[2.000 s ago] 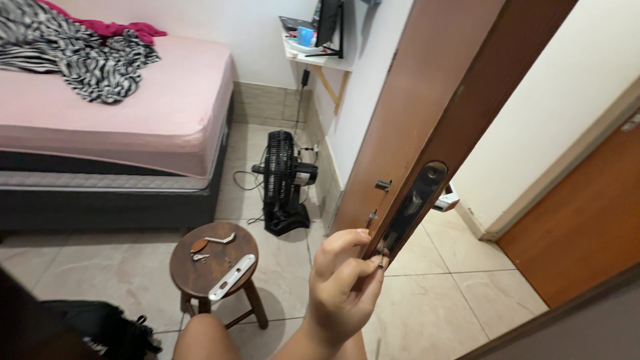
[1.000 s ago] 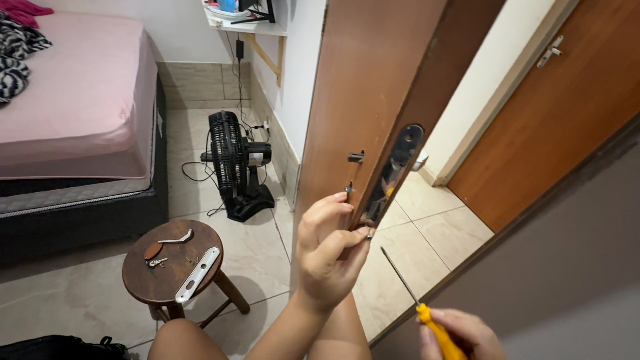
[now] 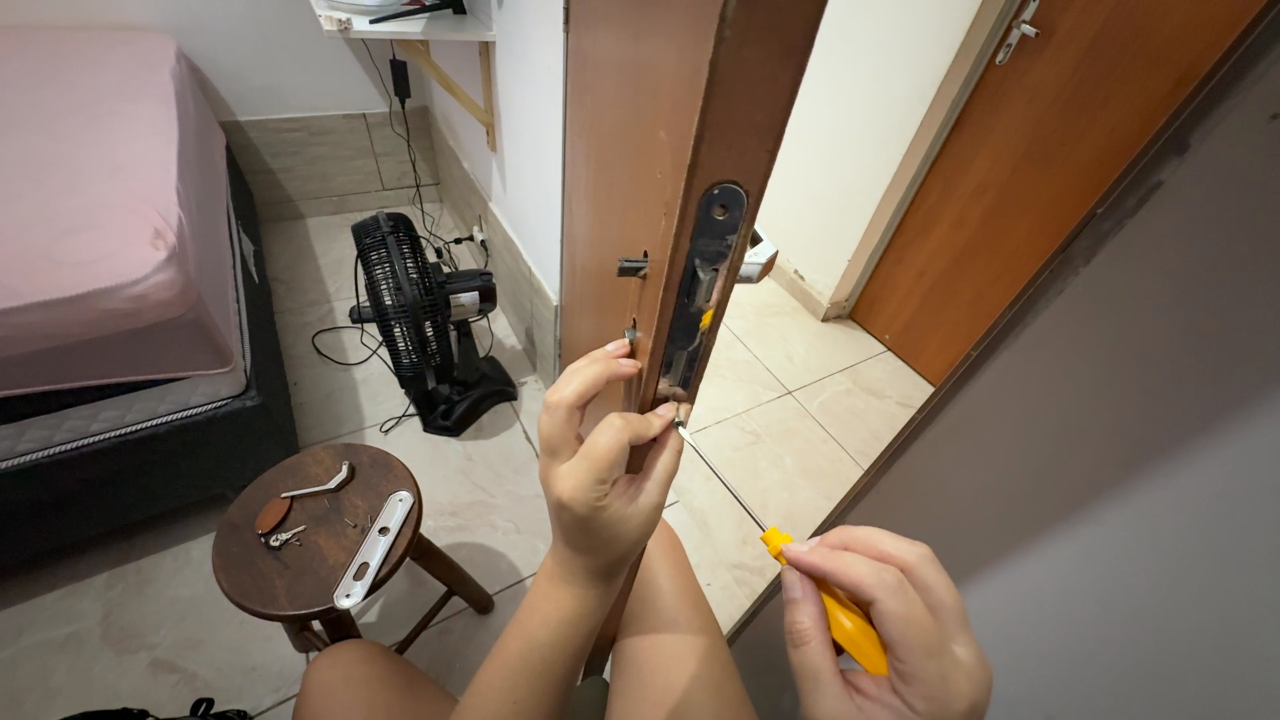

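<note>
My right hand grips a screwdriver with a yellow handle. Its thin shaft points up and left, the tip at a small screw by the lower end of the lock faceplate. My left hand pinches that screw between thumb and finger, while another fingertip rests by the keyhole on the face of the wooden door. The dark metal faceplate sits in the door's edge. Above the keyhole, a square spindle sticks out. Part of a handle shows on the door's far side.
A wooden stool at lower left bears a white escutcheon plate, a lever handle, keys and small screws. Behind it stands a black fan with cables. A bed is at left, a second door at right.
My right hand with the yellow screwdriver, out of view two seconds ago, has come in from the lower right. The screwdriver tip has moved up to my left fingers. The view has shifted to the right.
</note>
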